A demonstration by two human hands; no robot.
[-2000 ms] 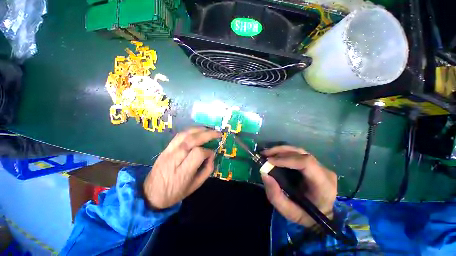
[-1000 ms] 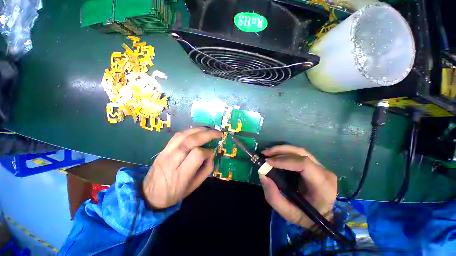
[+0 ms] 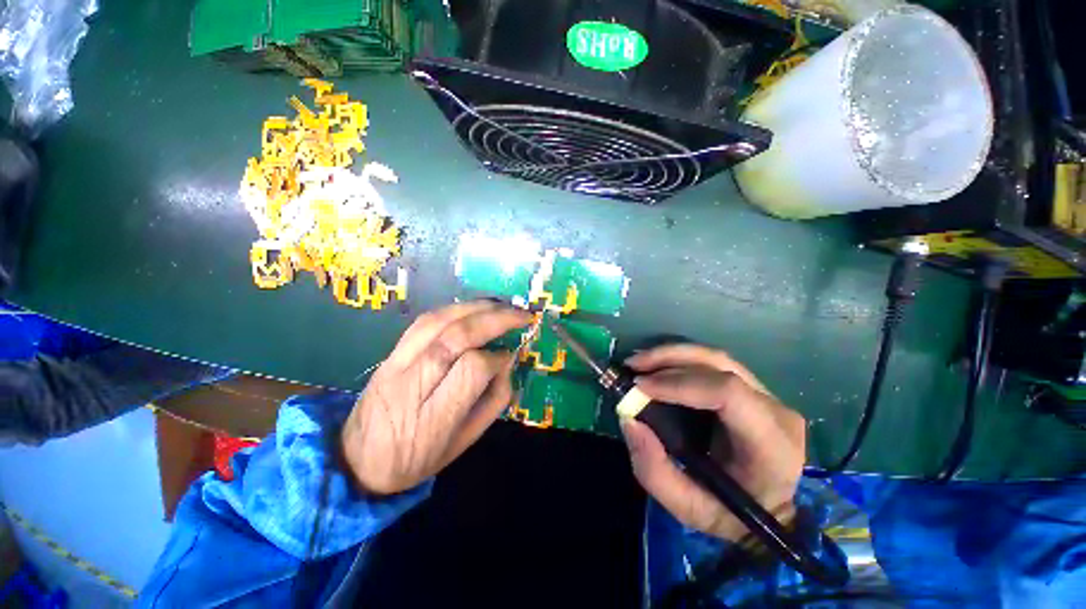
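A green PCB panel (image 3: 595, 286) lies on the bench in front of me, one board glaring white. Orange flexible circuits (image 3: 550, 359) lie down its middle. My right hand (image 3: 718, 446) holds the soldering iron (image 3: 685, 450) like a pen, its metal tip over the panel near the upper orange pieces. My left hand (image 3: 435, 393) has thumb and forefinger close together at the panel's left side, by an orange piece. A thin silvery strand seems to show at these fingertips. The fingers hide the panel's left part.
A loose FPC pile (image 3: 316, 208) lies left. Stacked PCB panels (image 3: 322, 33) stand back left, a plastic bag (image 3: 42, 54) far left. A black fan (image 3: 584, 143), a white tub (image 3: 863, 119) and the soldering station (image 3: 1012, 238) with cables stand behind and right. A dark sleeve shows at the left edge.
The view has shifted slightly. The dark sleeve at the left edge now reaches further in, over the blue item below the bench. Both hands stay nearly still, the iron tip over the panel.
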